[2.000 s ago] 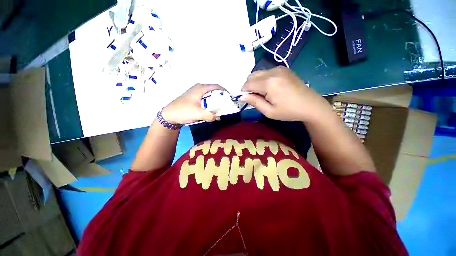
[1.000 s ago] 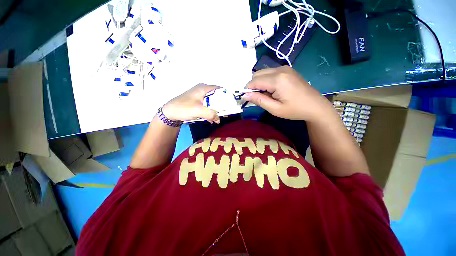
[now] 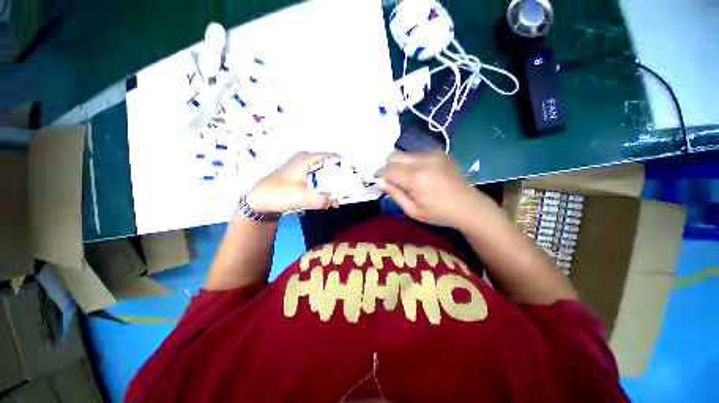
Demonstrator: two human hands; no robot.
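My left hand [image 3: 293, 189] holds a white corded unit [image 3: 335, 180] with blue marks at the bench's front edge. My right hand [image 3: 422, 186] is at the unit's right side, thumb and fingertips pinched on a small thin piece [image 3: 374, 182]. The piece is mostly hidden by the fingers, and I cannot tell whether it is a plug, a lead or part of the unit. Small white parts with blue tabs [image 3: 225, 118] lie scattered on the white work sheet [image 3: 315, 94].
Right of the sheet are a round white unit [image 3: 422, 27] with coiled white cord [image 3: 465, 71], a dark power strip [image 3: 441, 102] and a black FAN box [image 3: 542, 94] with a round metal piece [image 3: 529, 16]. An open carton [image 3: 603, 244] with pale pieces is below right; other cartons are left.
The view has shifted, so the bench sits lower and the round unit and metal piece show at the top. Both hands stay at the unit, the right fingertips slightly changed in pose.
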